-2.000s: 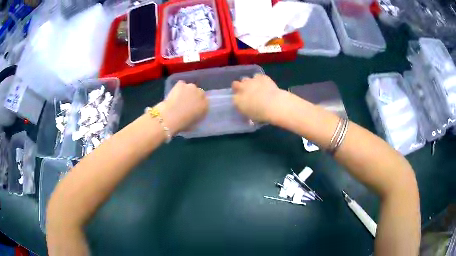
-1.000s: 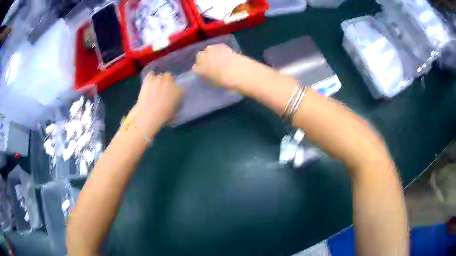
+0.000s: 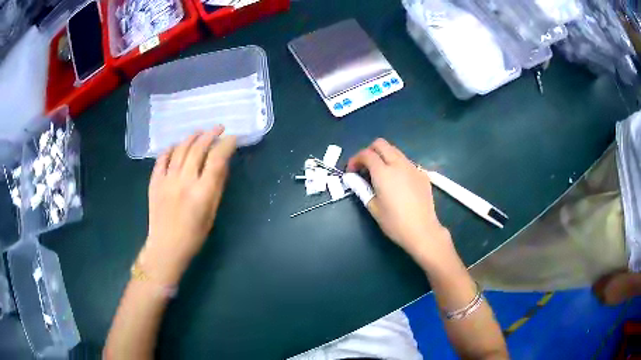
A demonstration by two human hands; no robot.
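My right hand (image 3: 400, 193) is at the small loose pile of white-headed pin parts (image 3: 318, 176), its thumb and fingers at the pile's right edge; a white cover is on one fingertip. Whether it grips a part cannot be told. My left hand (image 3: 186, 193) lies over the near edge of the clear packing box (image 3: 140, 105), fingers spread a little, with nothing seen in it. White rows lie along the box's floor.
A digital scale (image 3: 341, 60) stands behind the pile. White tweezers (image 3: 467, 197) lie right of my right hand. Red bins (image 3: 158, 46) are at the rear left, loose-parts boxes (image 3: 49, 176) at left, filled boxes (image 3: 464, 53) at rear right. A person's arm (image 3: 615, 287) shows at right.
My right hand has left the packing box and moved right to the pile. My left hand has opened and drawn back to the box's near edge. The view has turned toward the right.
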